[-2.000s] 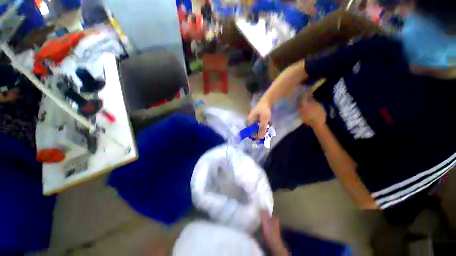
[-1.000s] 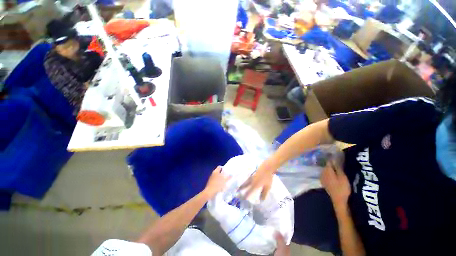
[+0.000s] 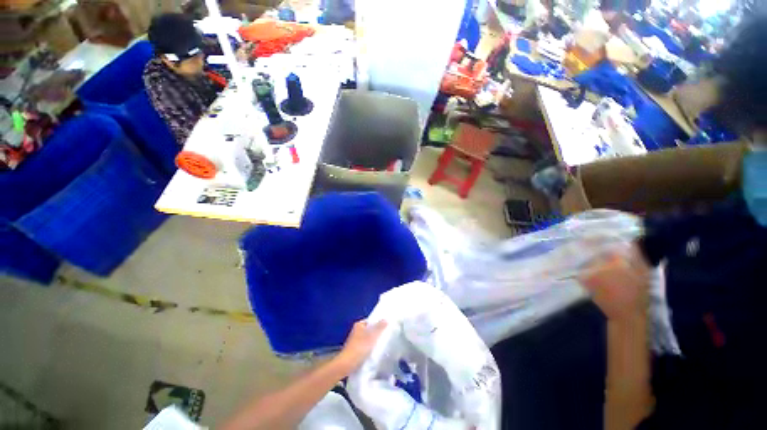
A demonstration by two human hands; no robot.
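The white sack stands open in front of me, its mouth rolled outward, with printing on its right side and thin blue lines low down. Small blue-and-white pieces lie inside it. My left hand grips the sack's left rim. My right hand is not in view. A co-worker on the right holds a large clear plastic bag stretched out just behind the sack.
A blue bin stands left of the sack, a grey bin behind it. A sewing table is at upper left, with a seated worker beside it. A red stool and a cardboard box are behind.
The co-worker's hand has left the sack and is now on the clear bag, which is pulled up to the right. My right hand has gone out of view. The view has shifted.
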